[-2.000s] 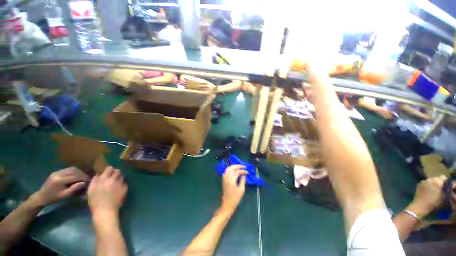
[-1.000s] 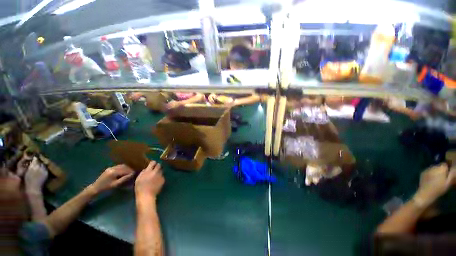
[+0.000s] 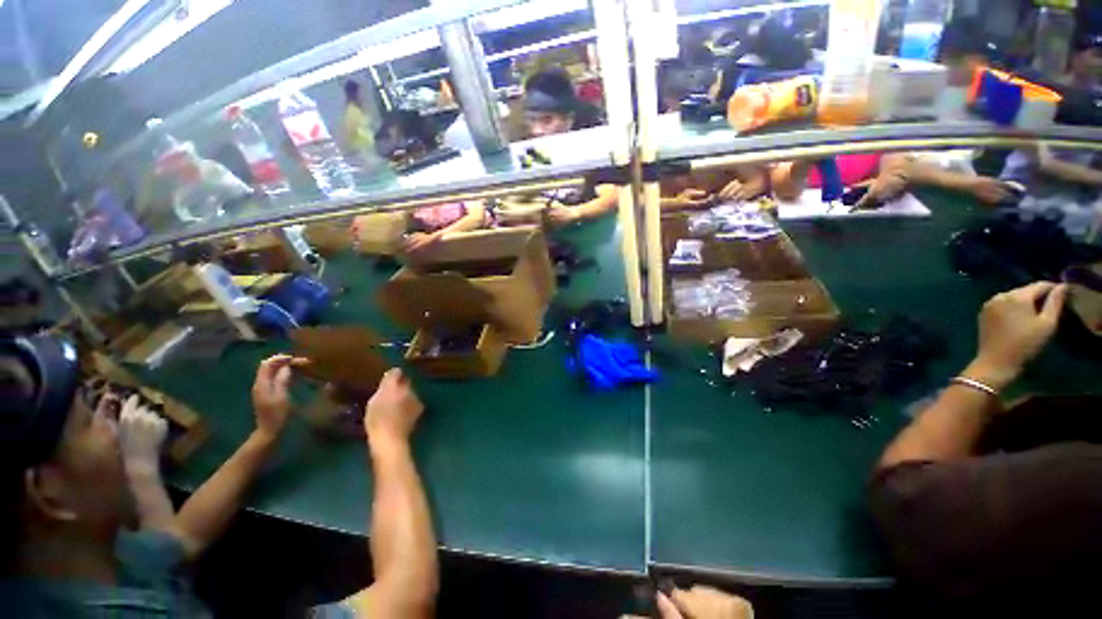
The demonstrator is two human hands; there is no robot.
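My right hand (image 3: 711, 603) shows at the bottom edge just right of the table seam, cut off by the frame, fingers bent. A small dark item (image 3: 641, 591) is beside its fingertips; whether it is held is unclear. Only a sliver of skin at the bottom edge may be my left hand. The bright blue cloth (image 3: 614, 362) lies crumpled left of the seam, with a small black cable pile (image 3: 597, 317) behind it. A large black cable pile (image 3: 834, 366) lies to the right, with a pale scrap (image 3: 759, 351) at its left end.
A neighbour at left holds a brown carton flap (image 3: 341, 354). An open small carton (image 3: 457, 351) and large carton (image 3: 514, 272) stand left of the posts (image 3: 642, 260). A divided tray (image 3: 755, 308) holds clear bags. Another person's arm (image 3: 955, 405) reaches in at right. Bottles stand on the shelf (image 3: 399, 191).
My hands have left the cloth and the raised position; part of a hand now shows at the bottom edge. The view has shifted, showing the table's near edge and the left neighbour's head.
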